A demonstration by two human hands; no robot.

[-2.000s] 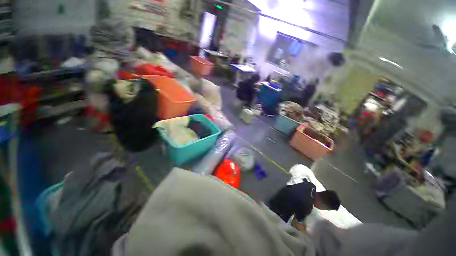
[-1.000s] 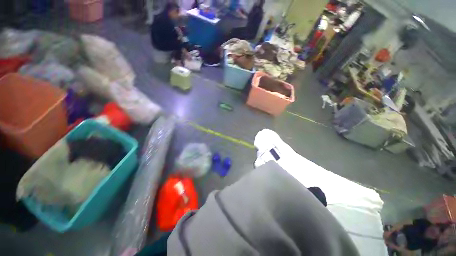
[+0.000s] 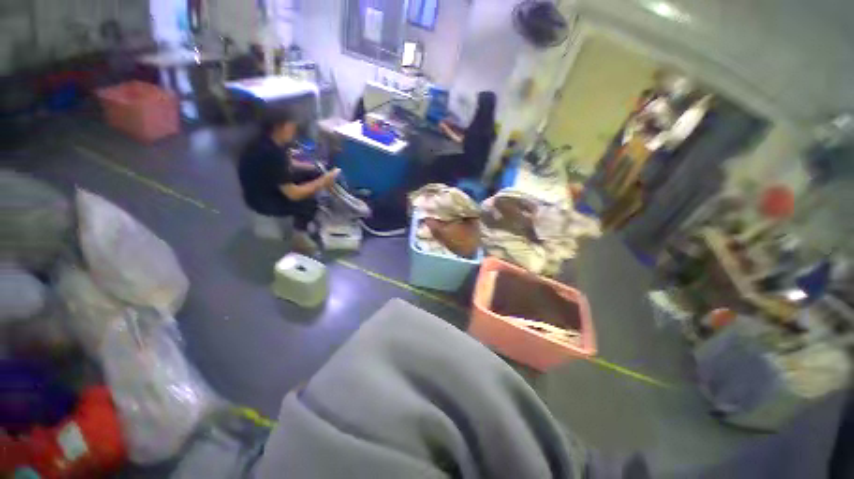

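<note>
A large plain grey curtain (image 3: 412, 402) rises as a soft bundle at the bottom centre, close to the camera, with thick folds. It hides what lies below it. Neither my left hand nor my right hand shows. The lower edge and sides of the bundle run out of the picture.
Ahead are a pink-orange basket (image 3: 534, 350) with brown cloth, a light blue basket (image 3: 438, 271) with brown-and-cream curtain, and a pale stool (image 3: 301, 280). A seated person (image 3: 272, 178) is ahead left. Clear bags (image 3: 140, 374) lie left; a grey tub (image 3: 740, 374) stands right.
The view has moved forward and turned. The baskets and the seated person appear nearer. The teal basket and the white cloth on the floor have left the picture. The grey bundle stays in front.
</note>
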